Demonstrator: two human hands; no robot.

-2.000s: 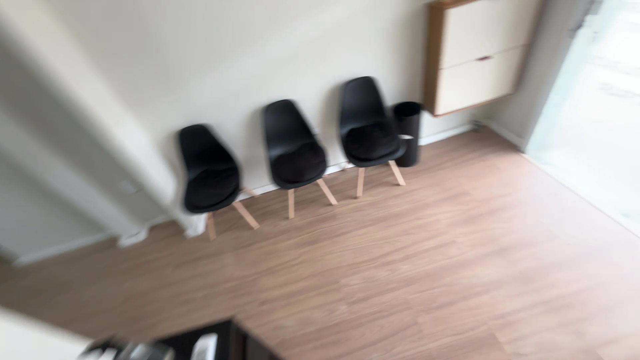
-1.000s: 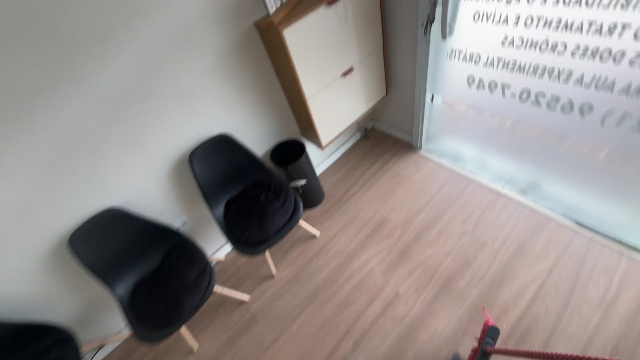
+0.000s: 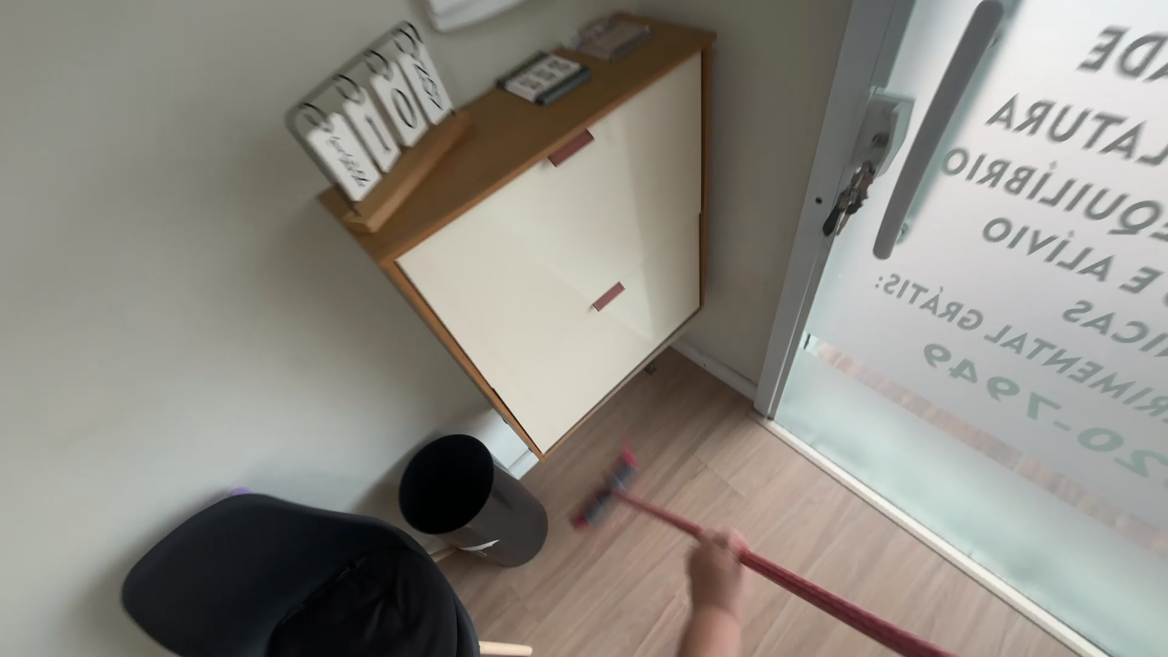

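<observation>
One hand is visible, gripping the red handle of a broom (image 3: 821, 589) at lower right; its forearm enters from the bottom edge, and I take it as my left hand (image 3: 716, 570). My right hand is out of view. From the hand the handle slants up and left to the blurred broom head (image 3: 606, 491), grey with red ends. That head is at the wood-look floor (image 3: 675, 438), right of a black waste bin (image 3: 520, 520) and below the front of a wall-mounted cabinet (image 3: 547, 246).
A black chair (image 3: 228, 566) with a dark cushion stands lower left beside the bin. On the cabinet top are a flip calendar (image 3: 379, 109) and a small framed card (image 3: 545, 77). A frosted glass door (image 3: 1004, 301) with lettering, a long handle and keys (image 3: 850, 196) borders the right side.
The view has moved in toward the cabinet and door. The broom's head, at the lower right edge one second ago, is now beside the bin, and a hand on the handle has come into view.
</observation>
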